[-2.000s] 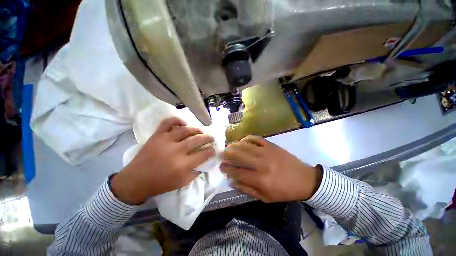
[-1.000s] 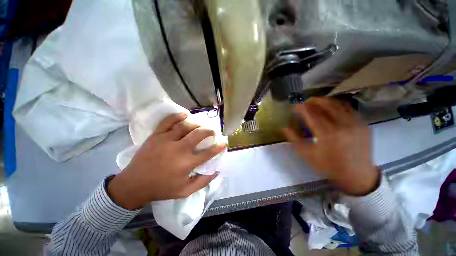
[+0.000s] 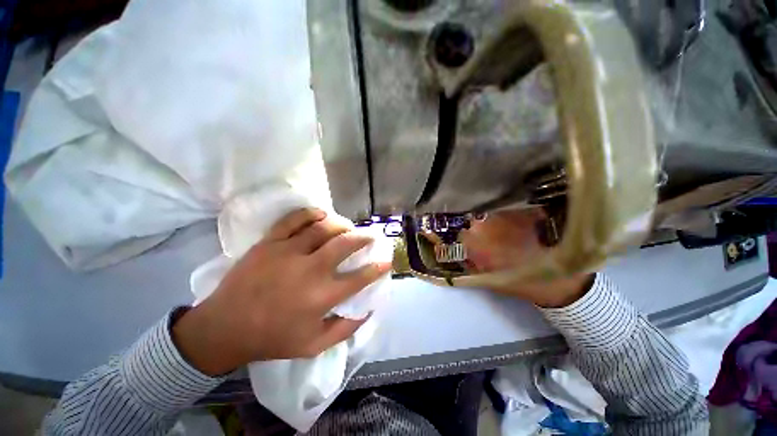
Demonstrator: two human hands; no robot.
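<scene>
The white garment piece (image 3: 200, 94) lies as a large soft heap left of the machine head (image 3: 392, 111). My left hand (image 3: 285, 285) presses its folded part on the table, fingertips near the needle area, and a rounded white end hangs over the table's front edge. My right hand (image 3: 520, 255) is at the machine bed right of the presser foot, partly hidden behind the thick cream guard (image 3: 609, 136). Its fingers are mostly covered, so what they hold or touch cannot be told.
The pale table (image 3: 477, 315) has a grey front edge. Blue tape (image 3: 8, 153) is at the far left. White cloth and purple cloth (image 3: 754, 362) lie below the table at the right. A small dark plate (image 3: 741, 251) sits near the right edge.
My right hand left the cloth, moved right over the snips, then came back left to the bed beside the presser foot. My left hand stayed on the cloth. The camera view shifted closer to the machine.
</scene>
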